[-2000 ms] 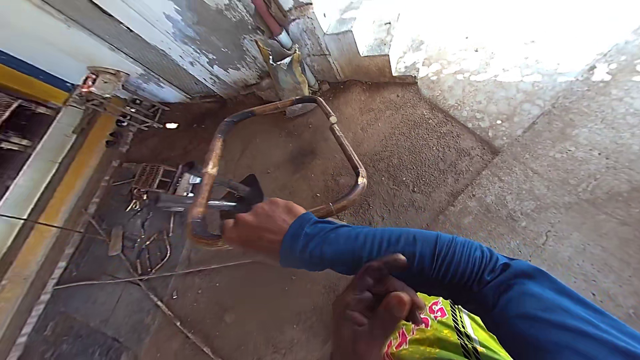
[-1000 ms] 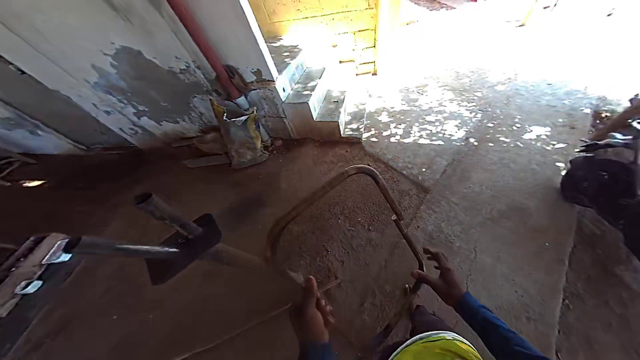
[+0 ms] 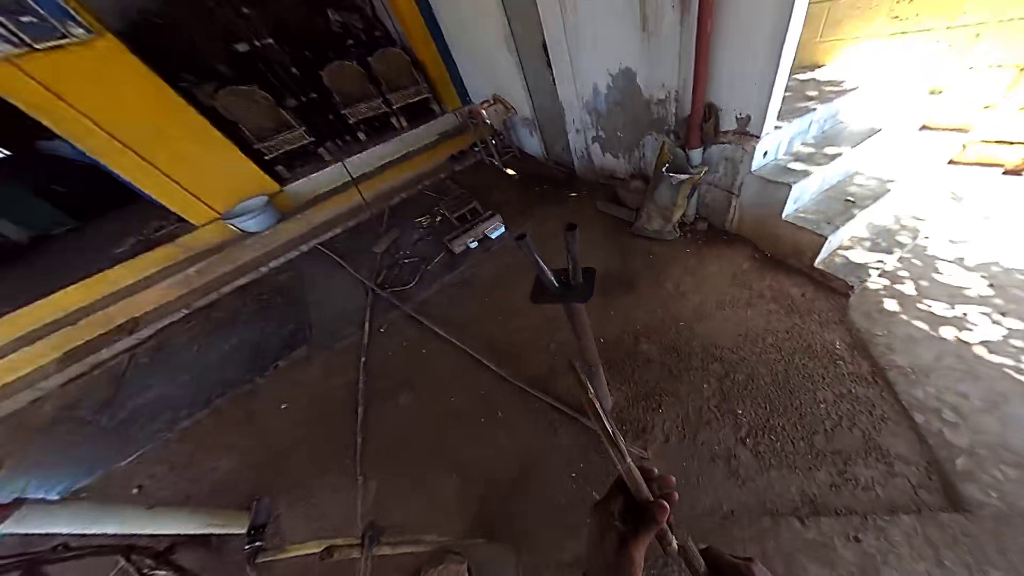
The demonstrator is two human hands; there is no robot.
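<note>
My left hand (image 3: 632, 512) is closed around a brown cane rod (image 3: 620, 448) near the bottom edge. The rod's split, pointed end reaches up and to the left, in front of a metal post stand (image 3: 584, 344). This stand has a dark square plate (image 3: 563, 286) with two short pipes rising from it. Of my right hand (image 3: 732, 563), only a part shows at the bottom edge, beside the rod's lower end; its grip is hidden. The rest of the cane is out of view or too foreshortened to make out.
Long thin sticks (image 3: 480, 360) cross the dirt floor. Beyond them lie a wooden block with small containers (image 3: 472, 234) and cane scraps. A sack (image 3: 666, 200) leans by the red pipe (image 3: 702, 72). Concrete steps (image 3: 832, 180) rise at right; wicker chairs (image 3: 256, 120) and a bucket (image 3: 252, 214) stand left.
The bent cane frame, held in my left hand two seconds ago and between both hands one second ago, no longer shows as a loop; a split rod end points forward. The view has swung left.
</note>
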